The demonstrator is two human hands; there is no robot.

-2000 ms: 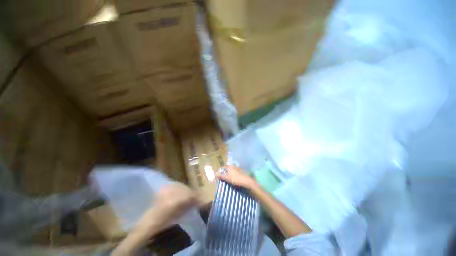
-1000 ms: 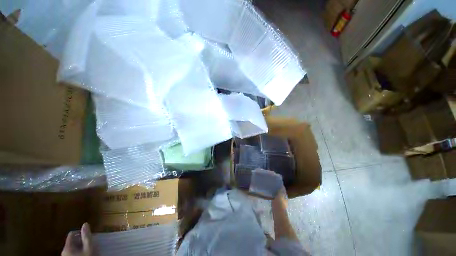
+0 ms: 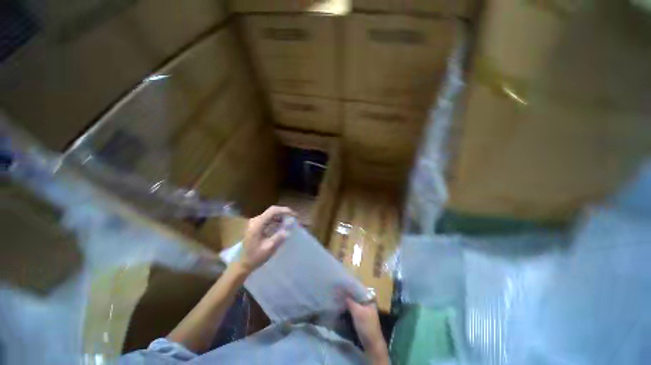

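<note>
A whitish air-column bag (image 3: pixel 303 274) is held across my lap, blurred by motion. My left hand (image 3: pixel 265 235) grips its upper left corner, with fingers curled over the edge. My right hand (image 3: pixel 362 314) is at its lower right edge, with fingers at the bag and partly hidden by it. No dark panel can be made out inside the bag.
Sealed cartons (image 3: pixel 382 68) stand stacked ahead. An open carton (image 3: pixel 332 182) shows dark contents. Stretch film (image 3: pixel 432 164) hangs beside a large carton. The pile of air-column bags (image 3: pixel 571 292) is at right, beside a green item (image 3: pixel 428 335).
The view has swung back from the floor and packing carton to the stacked cartons. My right hand has left the sleeved panel at the packing carton and is now at the bag with my left.
</note>
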